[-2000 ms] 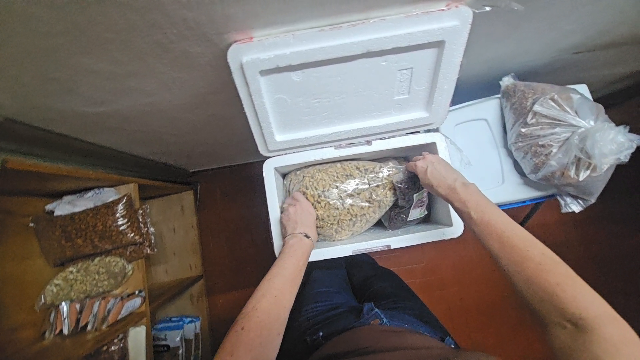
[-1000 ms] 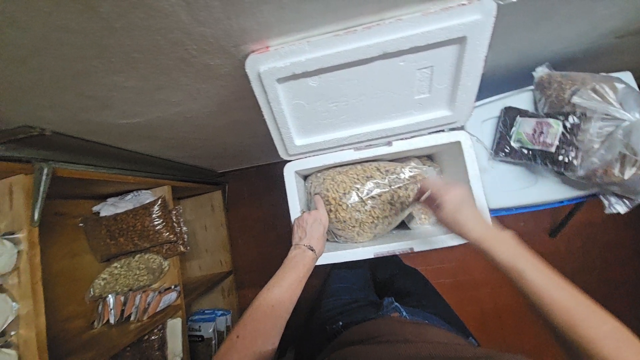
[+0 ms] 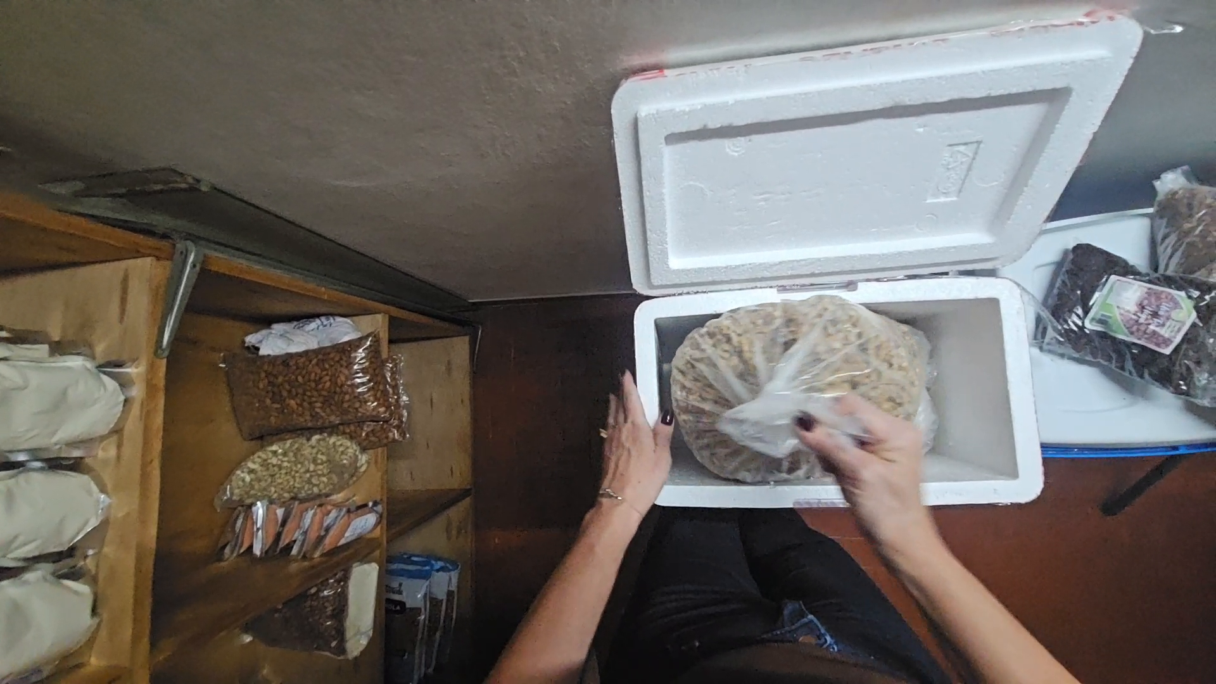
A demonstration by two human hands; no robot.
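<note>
A white styrofoam cooler box [image 3: 988, 380] stands in front of me, its lid [image 3: 855, 180] tilted back against the wall. Inside lies a large clear plastic bag [image 3: 712, 370] full of pale tan pieces, perhaps nuts. My right hand [image 3: 869, 461] grips the gathered plastic neck of that bag. My left hand [image 3: 635, 446] rests against the box's left outer wall with its fingers apart and holds nothing. To the right, a dark-filled clear packet [image 3: 1083, 275] with a picture label lies on a white lid [image 3: 1083, 394].
Wooden shelves [image 3: 190, 589] at left hold a bag of almonds [image 3: 309, 385], a bag of pale nuts [image 3: 294, 467], slim packets [image 3: 299, 527], blue-topped packets [image 3: 418, 598] and several white bags [image 3: 52, 404]. Another filled plastic bag [image 3: 1187, 228] lies at far right, by the wall.
The dark packet was in the box and now lies on the white lid at right. My right hand has taken hold of the big bag's neck; my left hand has moved from the bag to the box's side.
</note>
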